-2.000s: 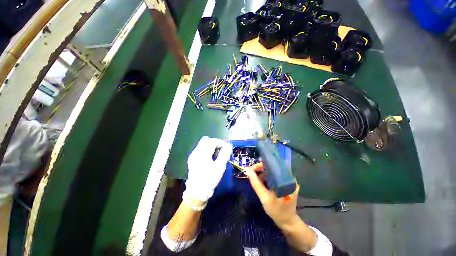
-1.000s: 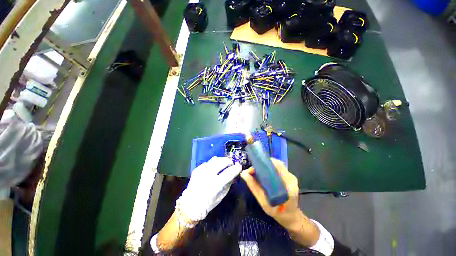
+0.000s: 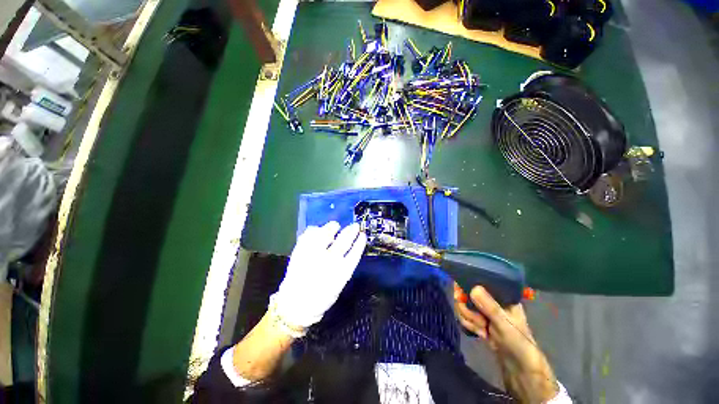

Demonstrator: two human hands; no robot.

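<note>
A black housing [image 3: 381, 215] with shiny metal parts inside lies open side up on a blue cloth [image 3: 327, 207] at the bench's near edge. My left hand [image 3: 322, 272], in a white glove, touches the housing's near left side; its fingertips are close together and I cannot tell whether they grip it. My bare right hand [image 3: 497, 319] holds the thick blue-grey handle of a soldering iron [image 3: 485, 272]. The iron's long silvery barrel points left, its tip end at the housing's near part. Dark-handled cutters [image 3: 430, 189] lie on the cloth's right edge.
A loose pile of wired components [image 3: 386, 95] lies beyond the cloth. A black fan [image 3: 552, 142] stands right, with a small round metal container [image 3: 607, 191] beside it. Black housings [image 3: 568, 39] sit on cardboard [image 3: 441, 28] at the back. A conveyor [image 3: 158, 197] runs left, carrying a housing; a person's pale sleeve shows beyond.
The iron has swung from pointing away from me to lying nearly level, pointing left into the housing. My right hand has moved right and down. The view has shifted, so the bench things appear higher.
</note>
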